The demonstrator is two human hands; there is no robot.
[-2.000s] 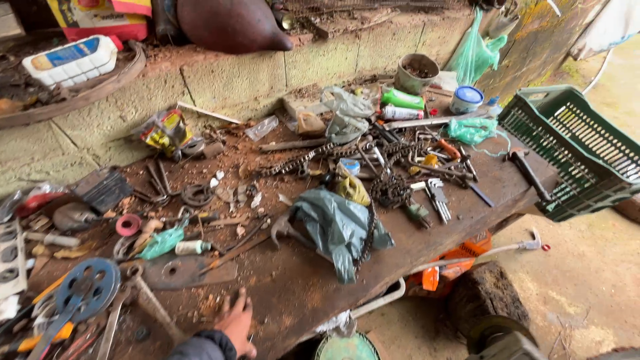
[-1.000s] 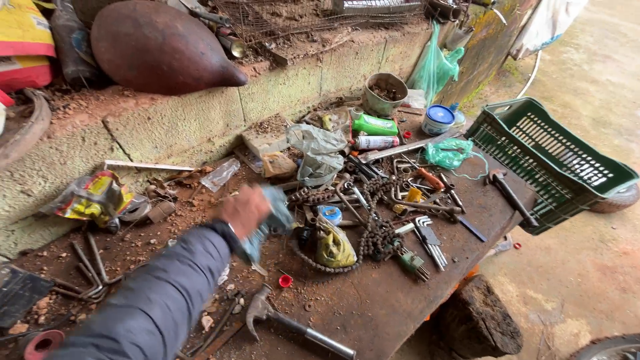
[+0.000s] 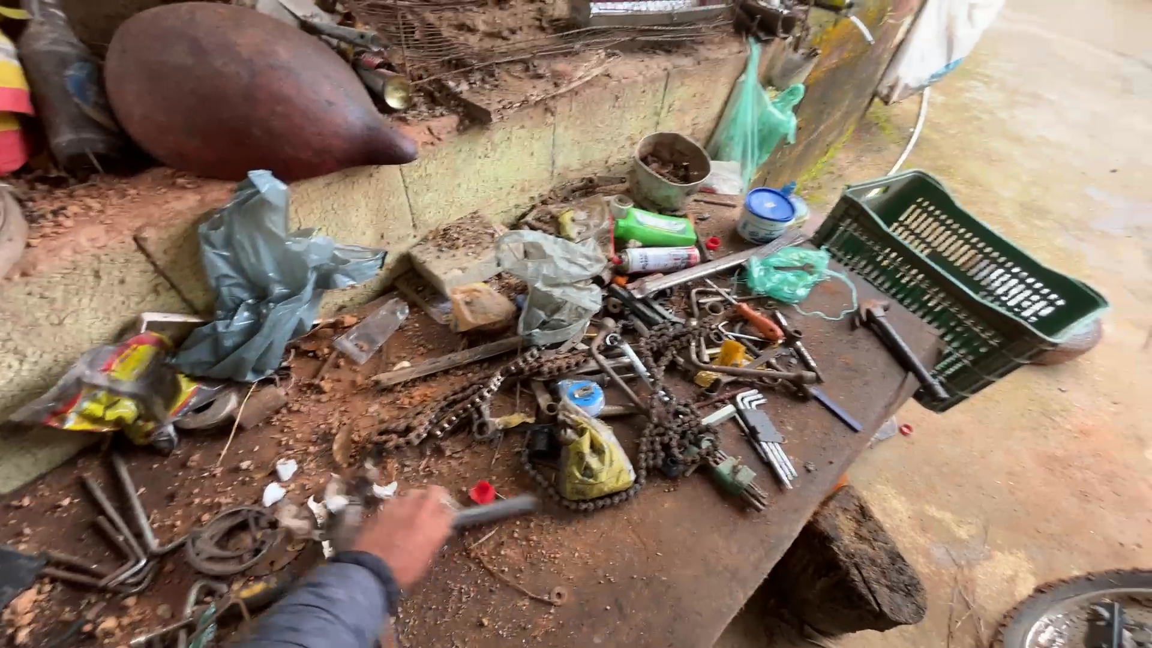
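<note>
My left hand (image 3: 409, 533), blurred, grips a claw hammer near its head; the handle (image 3: 495, 512) points right over the bench and the head is a blur. My right hand is out of view. A blue-grey plastic bag (image 3: 256, 279) lies crumpled against the block wall. Right of the hammer, a bike chain (image 3: 589, 502) loops around a yellow bag (image 3: 594, 454). Beside these lie a set of hex keys (image 3: 765, 436), a blue tape roll (image 3: 581, 396) and a red cap (image 3: 482, 492). Bent metal rods (image 3: 126, 522) lie at the left.
A green plastic crate (image 3: 954, 279) stands beyond the bench's right end, near another hammer (image 3: 900, 349). A metal pot (image 3: 669, 171), a blue-lidded tub (image 3: 766, 214) and a green bottle (image 3: 654, 229) stand or lie near the wall. A wood stump (image 3: 850, 567) is below the bench edge.
The blue-grey bag, under my hand one second ago, now lies at the wall. My left hand has moved back to the claw hammer, which lay loose on the bench, and has taken hold of it.
</note>
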